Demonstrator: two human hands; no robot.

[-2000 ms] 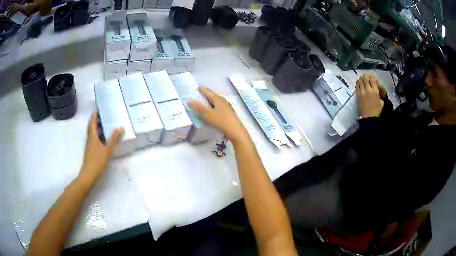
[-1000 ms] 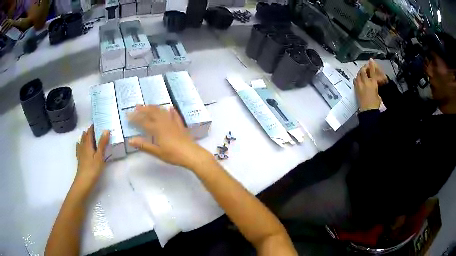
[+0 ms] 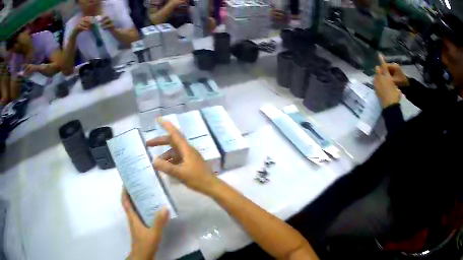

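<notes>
My left hand (image 3: 144,226) grips the lower end of a pale blue and white carton (image 3: 137,172) and holds it tilted above the table. The carton's face with fine print is turned up. My right hand (image 3: 185,160) is just right of it, fingers apart and holding nothing, over the row of cartons (image 3: 226,137). The right hand partly hides the left end of that row. A small heap of tiny dark and shiny clips (image 3: 264,171) lies right of the row.
Stacked cartons (image 3: 165,89) stand behind the row. Black cup bases stand at left (image 3: 76,144) and cluster at right (image 3: 320,89). Flat carton blanks (image 3: 297,133) lie right of the clips. A person in dark clothing (image 3: 406,172) sits at right; other people sit across the table.
The leftmost carton has been lifted out of the row in my left hand. My right hand has moved off the carton tops. The view has tilted up, showing more people behind.
</notes>
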